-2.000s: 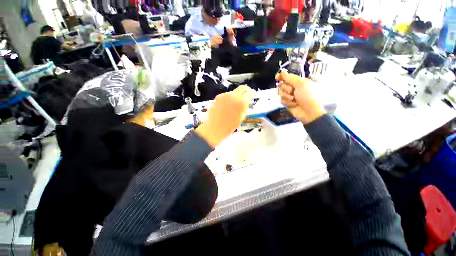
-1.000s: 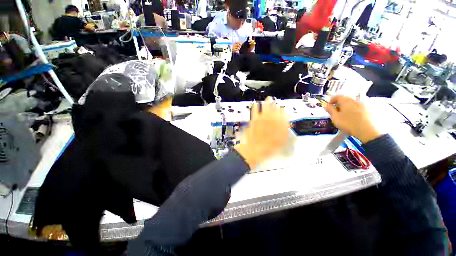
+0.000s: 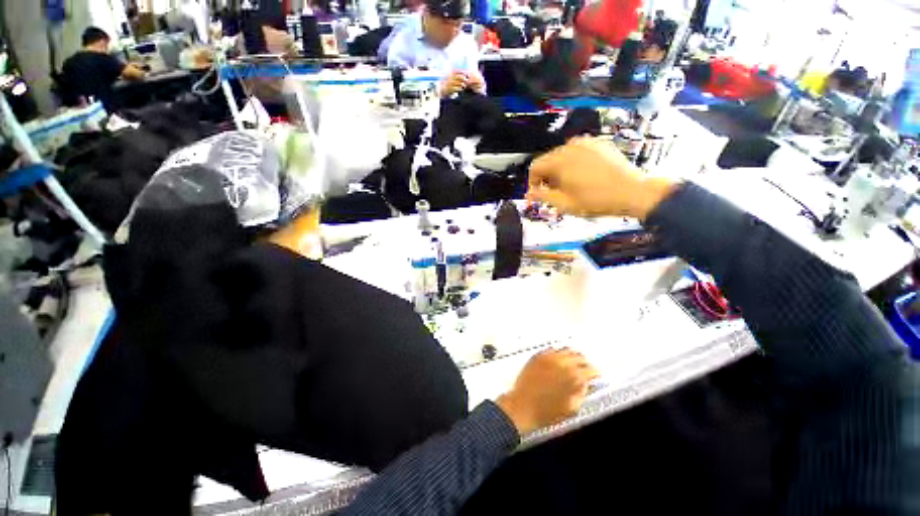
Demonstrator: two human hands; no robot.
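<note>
My right hand (image 3: 585, 179) is raised over the back of the white sewing machine (image 3: 545, 302), its fingers curled together near small metal parts. Whether it pinches a thread or small part is too small to tell. My left hand (image 3: 550, 390) rests low at the table's front edge, fingers bent; nothing clear shows in it. A narrow dark strip (image 3: 508, 240) lies over the machine head. The needle area (image 3: 441, 272) has no cloth under it. A large stack of black cut pieces (image 3: 303, 353) drapes over the left of the table.
A printed clear plastic bag (image 3: 237, 173) is behind the stack. The control panel (image 3: 623, 248) is below my right hand, and red-handled scissors (image 3: 714, 300) lie at the table's right. A person (image 3: 434, 50) sits across, near heaped black cloth. A blue crate (image 3: 908, 325) is at far right.
My left hand has moved from above the machine down to the table's front edge. My right hand has moved left across the machine's back. The dark strip now shows uncovered.
</note>
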